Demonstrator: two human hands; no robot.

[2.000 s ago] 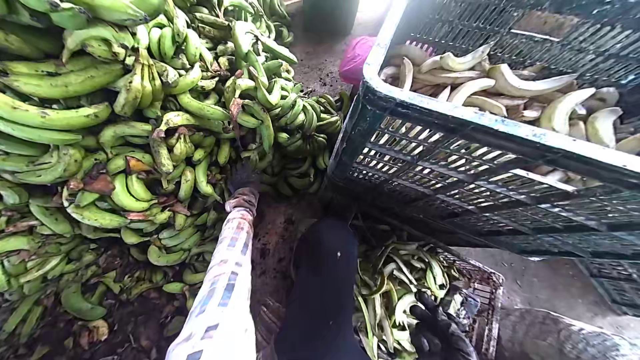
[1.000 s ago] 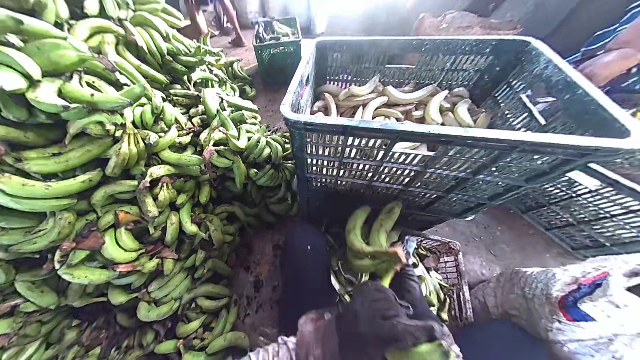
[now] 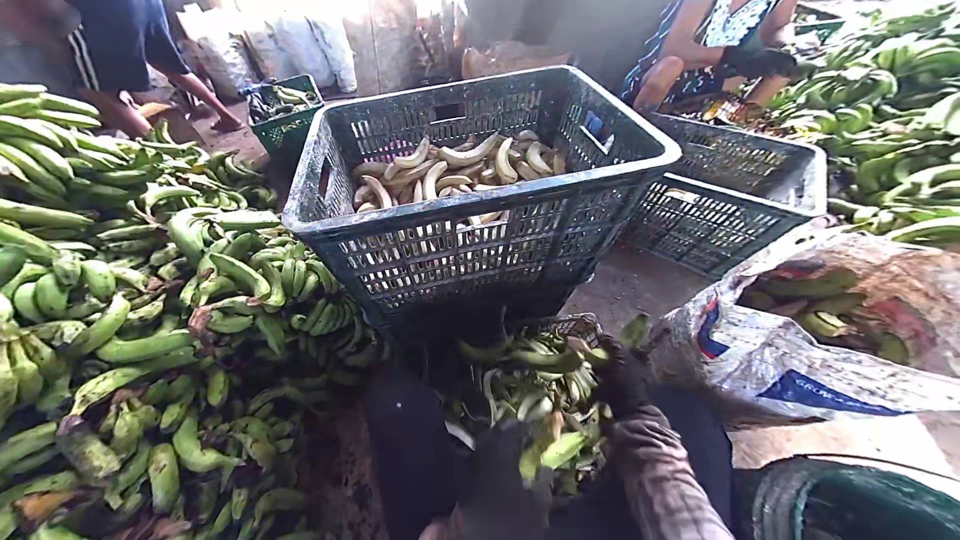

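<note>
My left hand (image 3: 506, 465), in a dark glove and blurred, is low between my knees, closed around green plantains (image 3: 559, 450) whose ends stick out to its right. My right hand (image 3: 622, 371), also dark-gloved under a checked sleeve, is at the right rim of a small crate (image 3: 574, 324) heaped with long green peels (image 3: 532, 397). A green plantain or peel (image 3: 551, 360) lies against its fingers, and a green piece (image 3: 634, 330) shows just above them. Whether my right hand grips either cannot be told. Peeled plantains (image 3: 469, 154) lie in the large dark green crate (image 3: 480, 187) ahead.
Unpeeled green plantains (image 3: 187, 300) are piled on the left, with another pile (image 3: 900, 120) at the far right. On the right are a second crate (image 3: 727, 217), an open woven sack (image 3: 795, 360) and a green tub (image 3: 862, 502). Two other people are beyond the crates.
My left hand first reached into the pile, then both hands were together at a plantain bunch above the peels. Now they are apart, the left lower. The view has tilted up.
</note>
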